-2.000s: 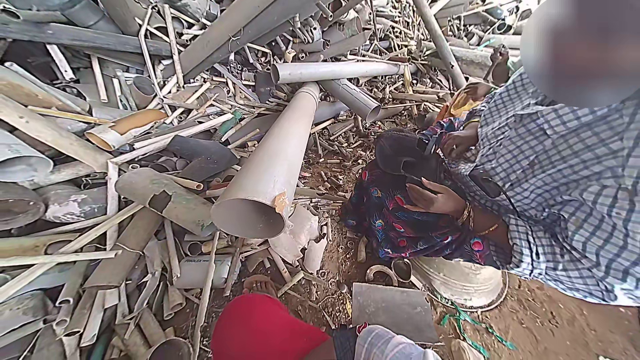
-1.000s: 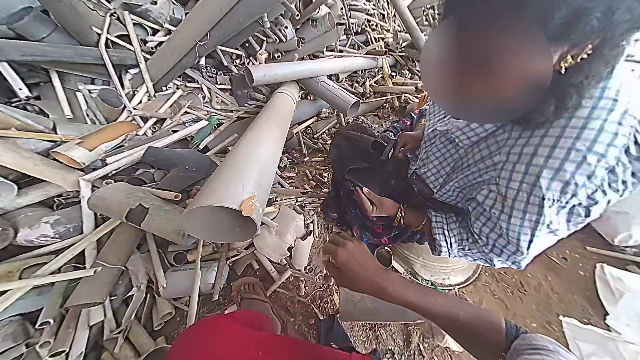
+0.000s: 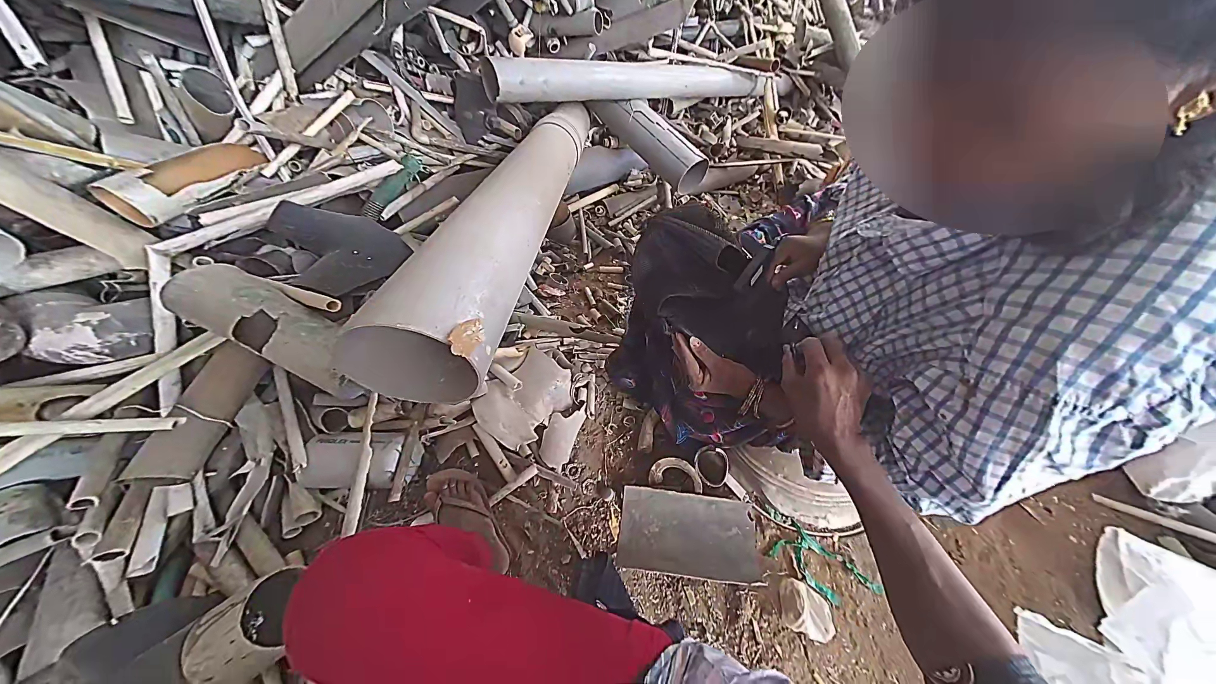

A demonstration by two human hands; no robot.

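Observation:
My right hand (image 3: 826,389) reaches in from the lower right, its fingers closed on the edge of a black fabric item (image 3: 727,309), which looks like a bag. A person in a checked shirt (image 3: 1007,342) sits at the right and holds this item on the lap with both hands, one hand (image 3: 798,256) at its upper edge and the other, with bangles, beneath it beside my fingers. What the black fabric holds inside is hidden. My left hand is out of view.
A large grey plastic pipe (image 3: 465,256) lies on a heap of pipe scraps at the left. On the ground are a flat grey sheet (image 3: 689,534), an upturned pale basin (image 3: 793,489), green string (image 3: 817,560) and white sheeting (image 3: 1149,598). My red-clothed knee (image 3: 456,608) is below.
My right hand, unseen two seconds ago, was over the ground near the grey sheet one second ago. It has moved right and up to the black fabric. The seated person has leaned forward.

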